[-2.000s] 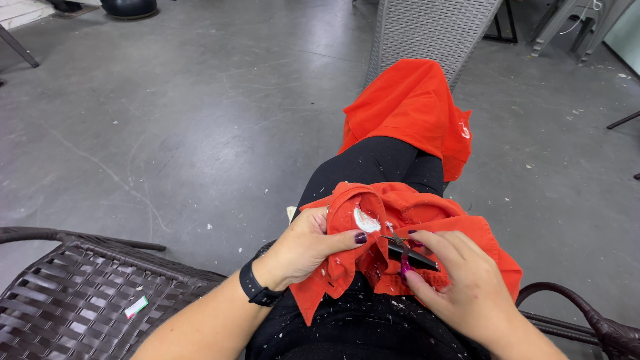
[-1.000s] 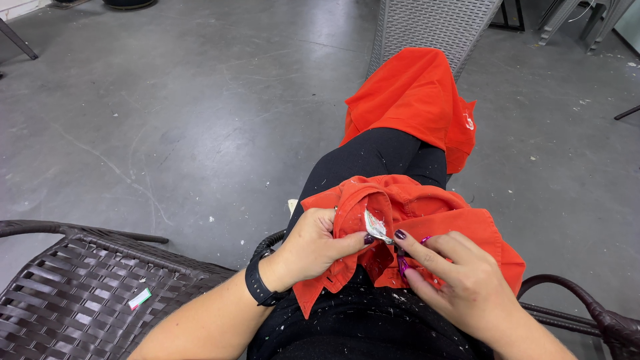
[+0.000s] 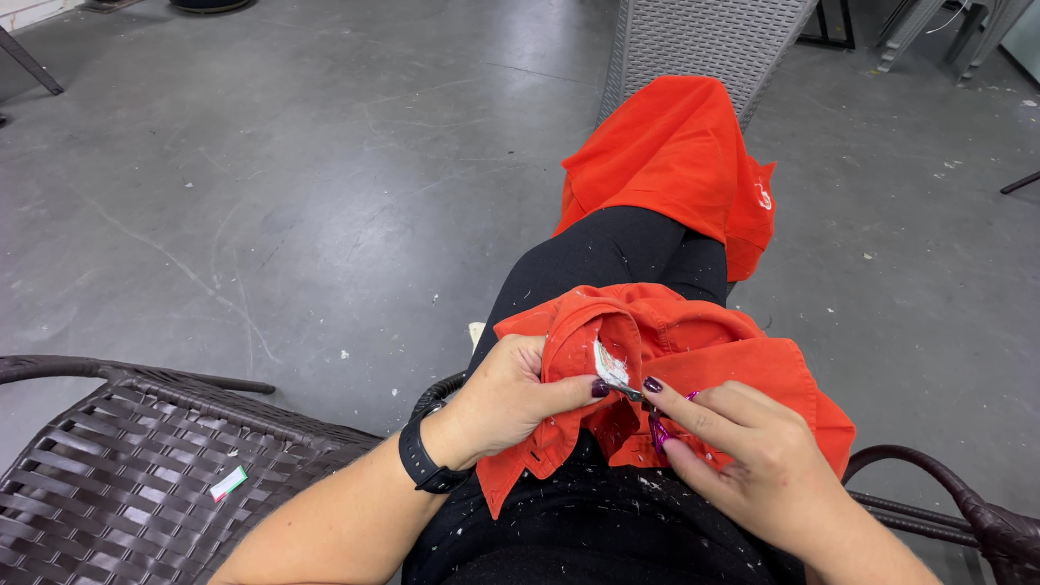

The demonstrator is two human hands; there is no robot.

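Observation:
An orange-red cloth garment [image 3: 731, 366] with a folded, buttonholed edge lies bunched on my lap. My left hand [image 3: 508, 398], with a black band on its wrist, grips a fold of it, the thumb beside a frayed white embroidered patch [image 3: 609, 363]. Small scissors [image 3: 658, 431] with shiny magenta handles are in my right hand [image 3: 739, 455]; their metal tip touches the lower edge of the patch near my left thumb. Whether the blades are apart cannot be told. Bits of white thread lie on the cloth and on my black clothes.
A second orange-red cloth [image 3: 658, 154] drapes over my lower legs, against a grey woven chair [image 3: 699, 49]. On the left, a brown woven chair [image 3: 106, 471] holds a small white, green and red piece [image 3: 228, 483]. A curved armrest [image 3: 934, 479] stands at right. White scraps dot the grey floor.
The scissors' dark blades, plainly seen pointing away from the patch two seconds ago, now have their tip at the patch's lower edge. My left hand still holds the garment.

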